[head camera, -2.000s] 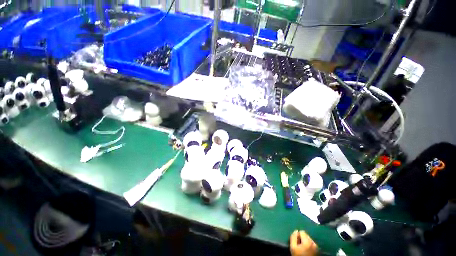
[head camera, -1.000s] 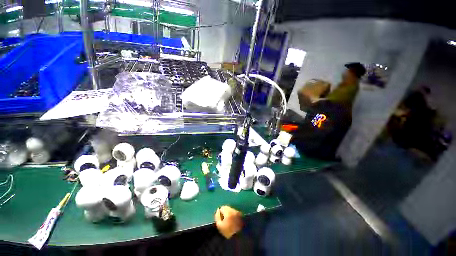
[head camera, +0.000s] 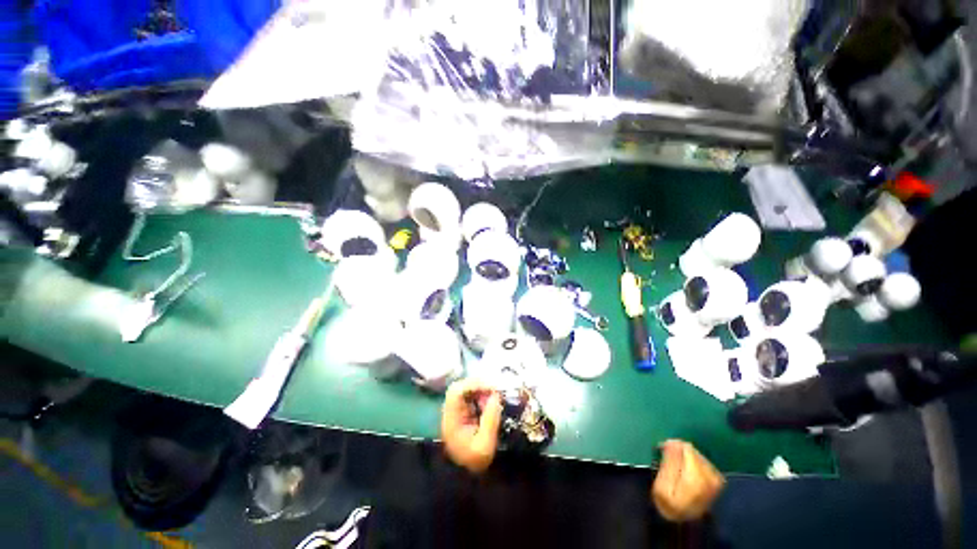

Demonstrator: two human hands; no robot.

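Note:
White dome camera housings [head camera: 429, 279] stand grouped on the green mat [head camera: 579, 429] in front of me. One opened housing [head camera: 512, 354] at the front edge has dark and coppery inner parts [head camera: 525, 416] showing. My left hand [head camera: 472, 424] is at these parts, thumb and fingertips close together; whether it grips a part cannot be told. My right hand [head camera: 686, 480] is at the bench edge to the right, fingers curled together; any small thing inside is hidden. A hand screwdriver [head camera: 640, 327] with a blue and yellow handle lies between the housing groups.
More housings [head camera: 782, 311] stand at the right beside a thick black electric screwdriver [head camera: 814, 391]. A white tube [head camera: 268, 375] and a white cable [head camera: 161, 290] lie left. A shiny plastic bag [head camera: 482, 86] and white pack [head camera: 712, 54] are on the rack behind. Blue bins [head camera: 96, 48] are back left.
The view has turned back from the right and down to the bench. My left hand has come into view at the opened housing. My right hand remains near the bench edge.

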